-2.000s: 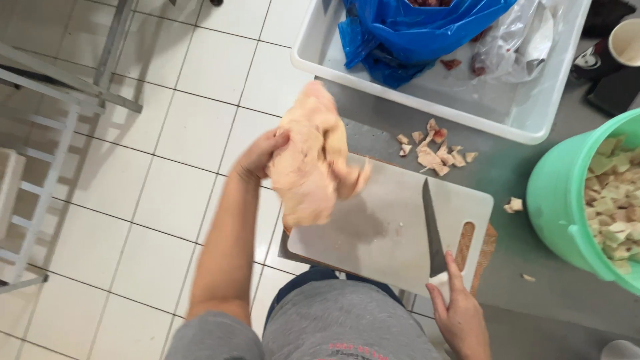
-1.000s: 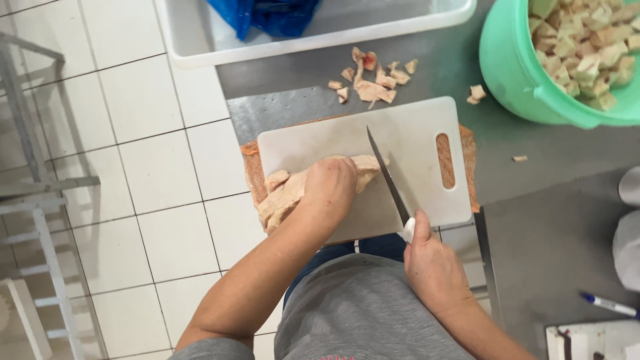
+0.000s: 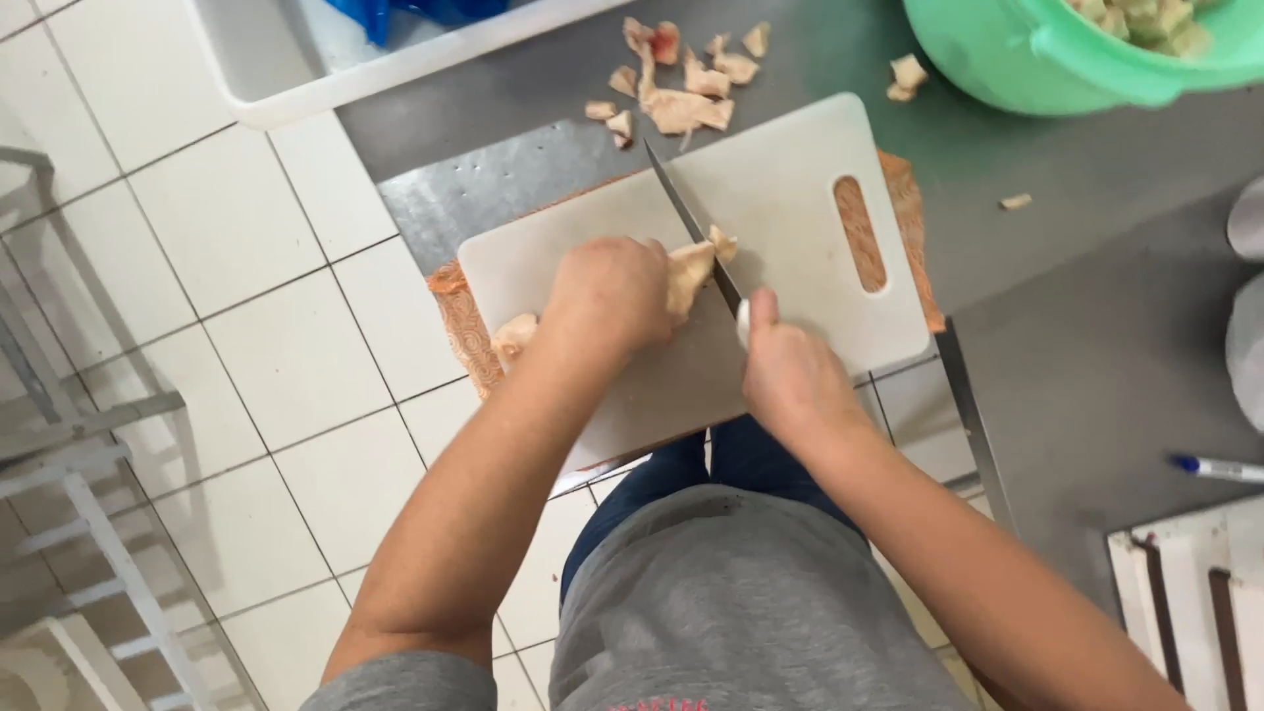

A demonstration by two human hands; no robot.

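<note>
My left hand (image 3: 614, 296) holds a pale piece of raw poultry (image 3: 688, 276) down on the white plastic cutting board (image 3: 790, 168). Part of the meat is hidden under the hand, and an end of it shows at the board's left edge. In my right hand (image 3: 795, 370) is the white handle of a knife (image 3: 674, 188). Its blade lies across the right end of the meat, with a small bit (image 3: 723, 242) just beyond the blade. An orange patterned cloth (image 3: 464, 321) shows under the board.
Pale trimmings (image 3: 686, 109) lie on the metal table (image 3: 1066, 257) behind the board. A white tub (image 3: 296, 109) with blue plastic stands back left, a green bucket (image 3: 1066, 74) of cut pieces back right. At right are a marker (image 3: 1224, 468) and a white slotted object (image 3: 1195, 563).
The large piece of poultry, held in the air at first, is now down on the board. The knife has come left from beside the board's handle slot onto the meat.
</note>
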